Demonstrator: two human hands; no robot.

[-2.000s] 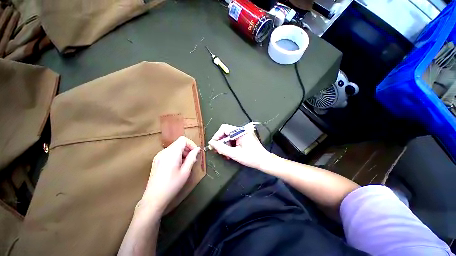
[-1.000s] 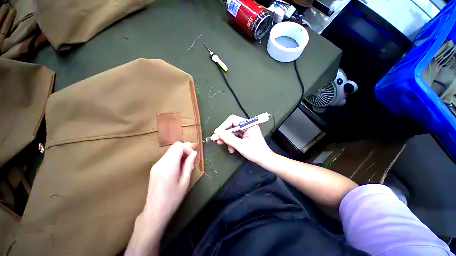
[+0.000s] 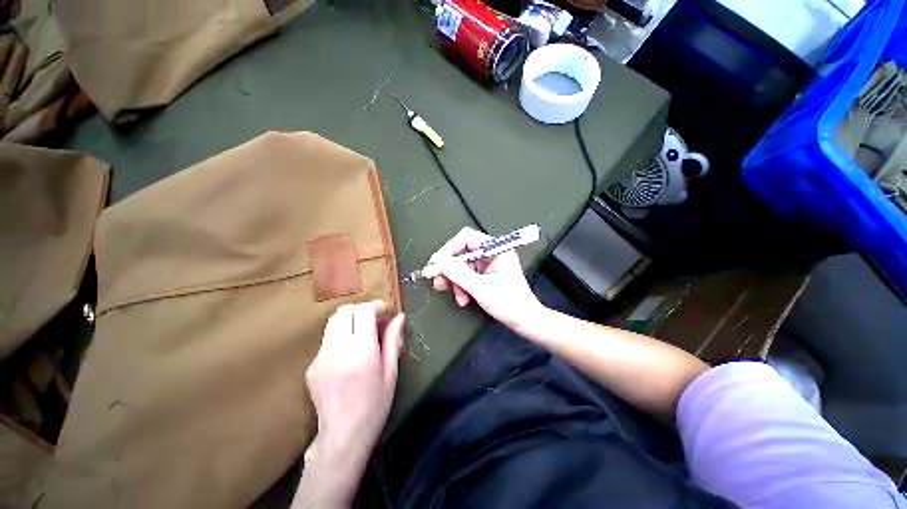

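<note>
A tan tote bag (image 3: 219, 249) lies on the dark green table, with a reddish-brown patch (image 3: 334, 267) and reddish-brown trim (image 3: 383, 214) along its right edge. A seam runs across it to the patch. My left hand (image 3: 353, 368) holds the bag at the trimmed edge, below the patch; the fingertips' grip is partly hidden. My right hand (image 3: 484, 275) holds a white pen-shaped tool (image 3: 507, 242) with dark print. Its tip points left and is at or very near the trim; contact is unclear.
A yellow-handled thin-tipped tool (image 3: 426, 130) with black cord, a white tape roll (image 3: 537, 101) and a red can (image 3: 479, 38) are on the table. Loose threads lie beside the bag. Other tan bags (image 3: 159, 50) are at left; a fan (image 3: 656, 179) and blue crate (image 3: 796, 149) are right.
My left hand has moved down along the trimmed edge, below the patch, and its fingers have shifted. The right hand's tool has tilted upward at its back end since the earliest frame.
</note>
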